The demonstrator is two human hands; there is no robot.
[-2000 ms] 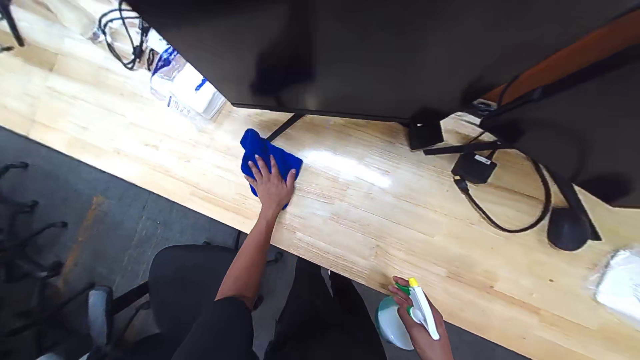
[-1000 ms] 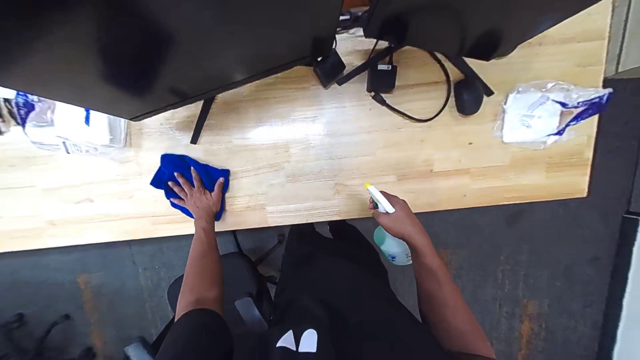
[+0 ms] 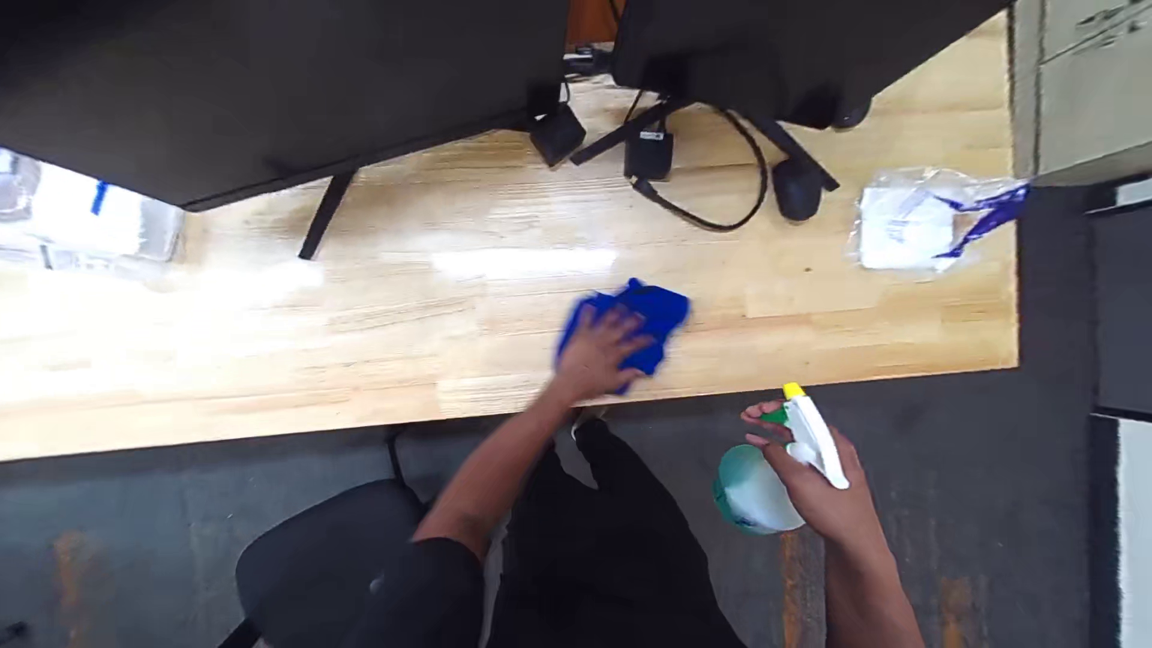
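Observation:
My left hand (image 3: 598, 355) lies flat with fingers spread on a blue cloth (image 3: 661, 315), pressing it on the wooden tabletop (image 3: 387, 360) near the front edge. The hand is slightly blurred. Off the front edge, on the right, my right hand (image 3: 814, 477) holds a spray bottle (image 3: 760, 490) by its neck, below a white trigger head with a yellow nozzle and a green trigger. The bottle hangs over the floor, its nozzle toward the table.
Two large black monitors (image 3: 270, 90) stand along the back. Between them and to the right lie a black power adapter (image 3: 648, 155), a looped cable and a black mouse (image 3: 797, 189). Plastic-wrapped packs (image 3: 904, 225) lie at both sides. A black chair (image 3: 328, 558) stands at the lower left.
My left hand and the blue cloth have moved right along the tabletop, from near the left monitor's foot. My right hand still holds the spray bottle. The view has turned and shifted.

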